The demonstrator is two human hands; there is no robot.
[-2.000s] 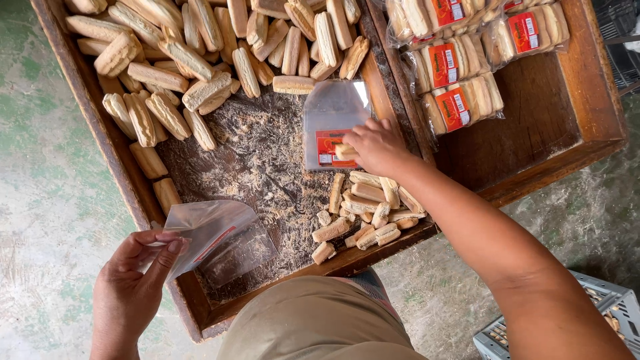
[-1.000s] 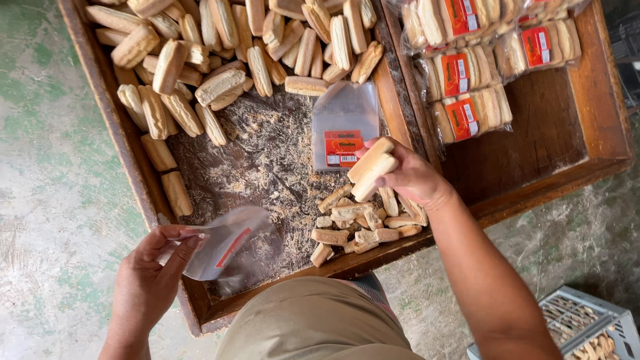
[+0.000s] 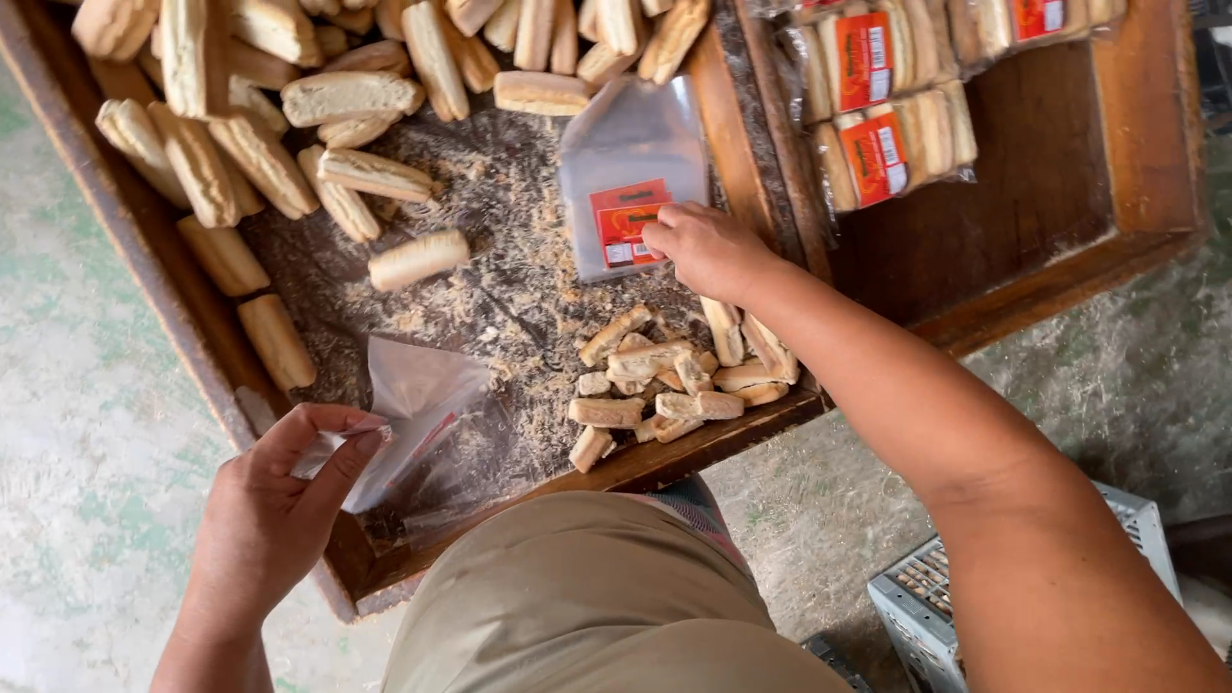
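Pinched between the thumb and fingers of my left hand (image 3: 303, 472) is the edge of a clear plastic bag (image 3: 414, 395) with a red print, over the near left corner of a wooden tray (image 3: 159, 260). My right hand (image 3: 707, 245) rests its fingertips on a red label (image 3: 630, 231) lying on flat clear bags (image 3: 635, 135); whether it grips anything is not visible. Below that hand lies a pile of broken bread pieces (image 3: 654, 371). One bread stick (image 3: 420, 260) lies alone on the crumbs in mid-tray.
Many bread sticks (image 3: 351, 96) are heaped at the tray's far side. On the right, a second wooden tray (image 3: 1155, 125) holds packed bags of bread (image 3: 895, 144) with red labels. A grey plastic crate (image 3: 924, 597) stands on the floor at lower right.
My right hand held bread pieces one second ago; it has let them go and moved back to the labels. Bread pieces now lie beside the broken pile, and a stick lies alone in mid-tray.
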